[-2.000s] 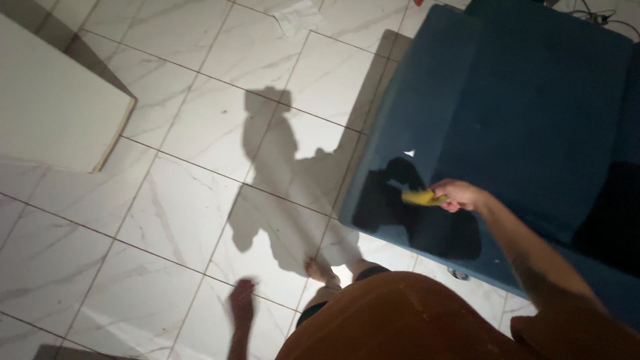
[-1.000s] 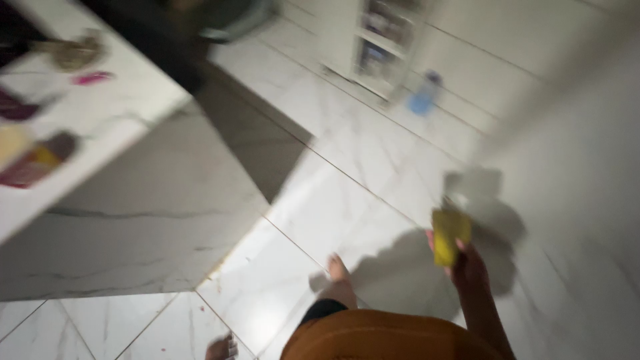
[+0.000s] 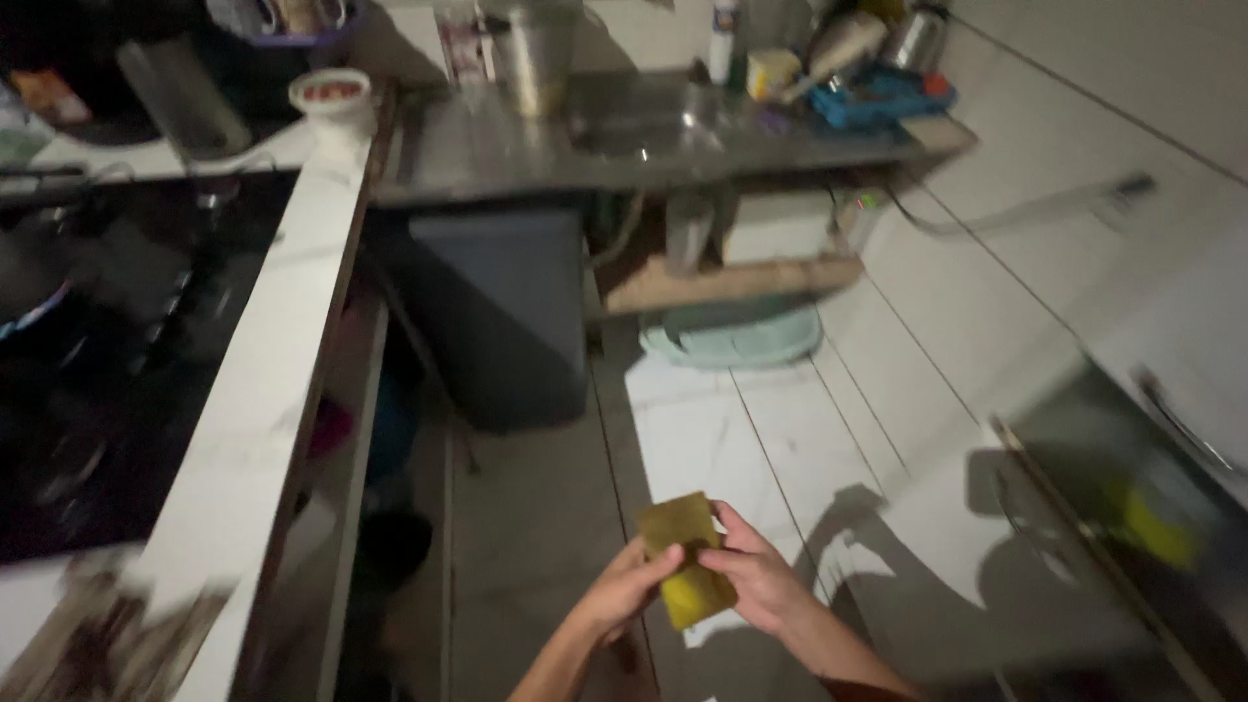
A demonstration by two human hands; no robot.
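Observation:
A flat yellow-and-olive rectangular item, likely a sponge (image 3: 694, 597), is held between both hands low in the middle of the view. My left hand (image 3: 624, 588) grips its left side, thumb on the face. My right hand (image 3: 759, 573) holds the right side, thumb also on top, close to the left thumb. The fingers behind the item are hidden. Ahead of the hands stands a metal sink counter (image 3: 468, 146) with its basin (image 3: 634, 127).
A dark cooktop (image 3: 107, 341) in a white counter (image 3: 244, 409) is at left. Under the sink stand a grey bin (image 3: 507, 322) and a pale green basin (image 3: 746, 336). A blue dish rack (image 3: 868, 102) sits at the sink's right end. A glass-fronted appliance (image 3: 1092, 487) is at right.
The view has swung to the kitchen sink area. The yellow item, held in the right hand alone in the earlier frames, is now in both hands.

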